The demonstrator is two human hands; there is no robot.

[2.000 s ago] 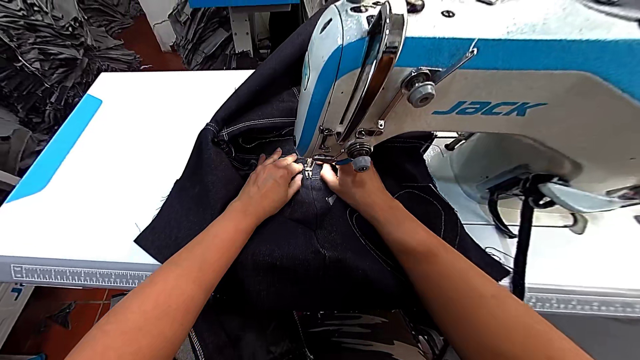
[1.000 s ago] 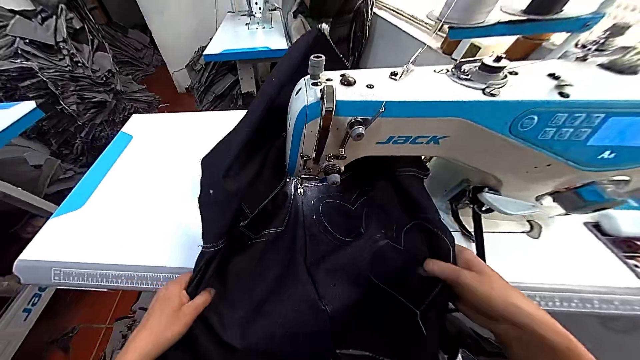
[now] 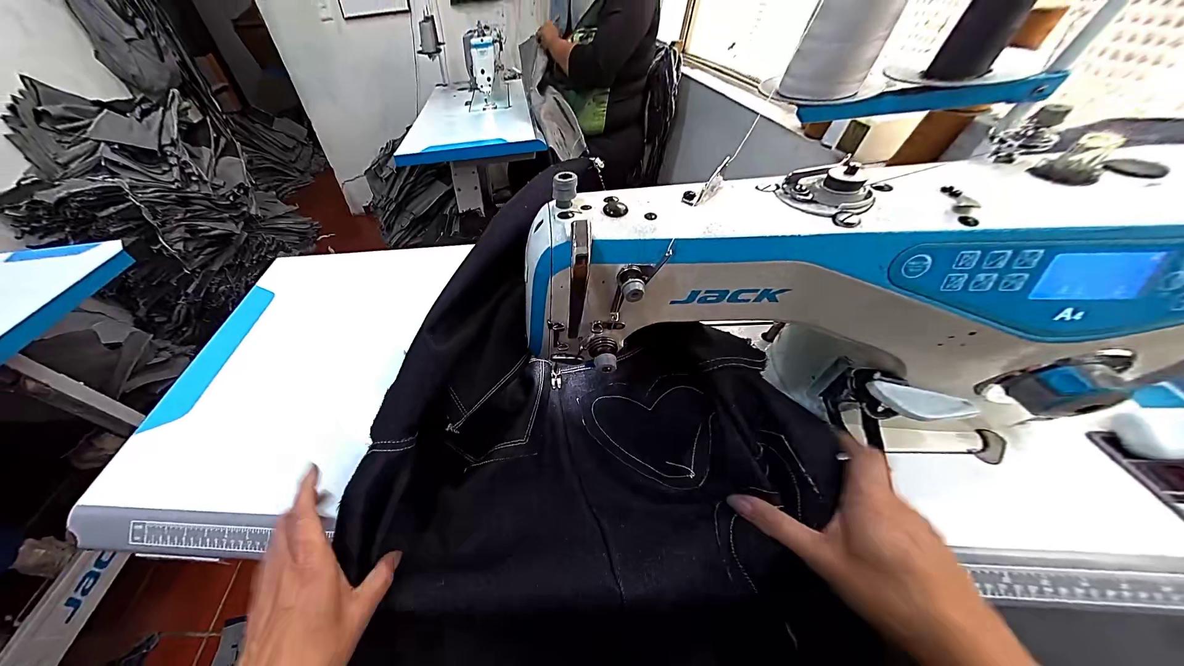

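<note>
A Jack industrial sewing machine (image 3: 721,277) stands over a dark denim garment (image 3: 518,527), which lies under its presser foot (image 3: 556,375). White stitching forms a heart shape on the denim and outlines a pocket (image 3: 495,407) left of the foot. My left hand (image 3: 314,573) is at the garment's left edge, fingers spread; whether it touches the cloth is unclear. On the right, my right hand (image 3: 860,546) has its thumb on top of the denim and its fingers at the cloth's right edge, partly hidden. Below the machine arm hangs a presser-foot lifting lever (image 3: 920,400).
The white sewing table (image 3: 305,370) has a ruler strip along its front edge. Thread cones (image 3: 842,46) stand behind the machine. Piles of grey cloth (image 3: 157,203) lie at the far left. Beyond, a person (image 3: 610,83) holds cloth beside another sewing machine (image 3: 483,65).
Two seconds ago both hands were beside the needle; they moved apart to the garment's sides. Since one second ago, my left hand's fingers have spread. The view has risen, showing more of the room.
</note>
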